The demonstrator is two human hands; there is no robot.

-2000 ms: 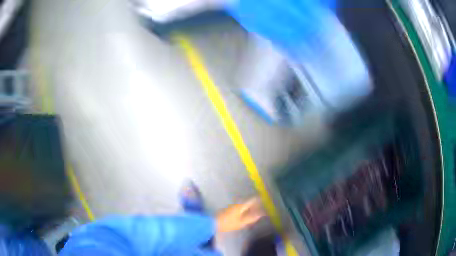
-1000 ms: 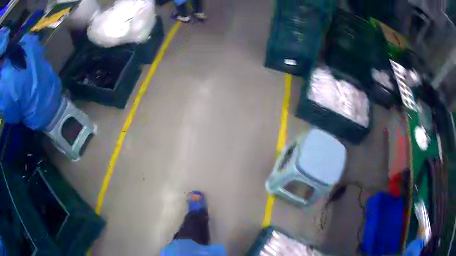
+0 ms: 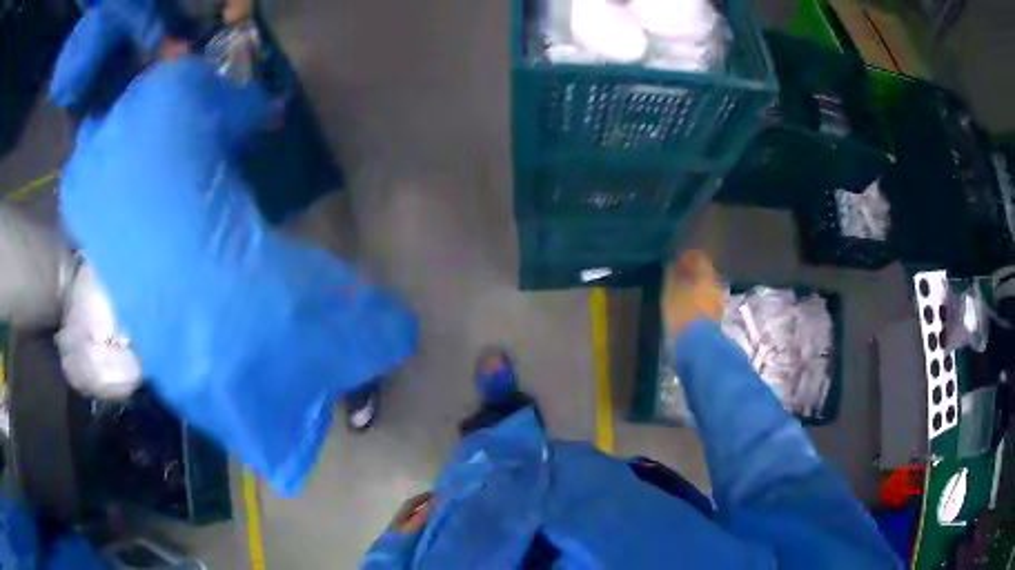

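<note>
My right hand is stretched forward beside the lower corner of a stack of dark green crates. It looks empty, with blurred fingers. Below and right of it, a floor crate is filled with whitish bagged pieces. The top crate of the stack holds round white bagged items. My left hand is low by my blue smock, small and partly hidden by the sleeve; its fingers cannot be made out.
A person in a blue smock bends over a green crate at the left. More crates stand at the upper right. A green bench at the right edge bears a white sheet with black pads. Yellow lines mark the floor.
The view has moved forward along the aisle, and the crate stack is now close. The grey stool has left the view. Both my hands have come into view, and a person now shows large at the left.
</note>
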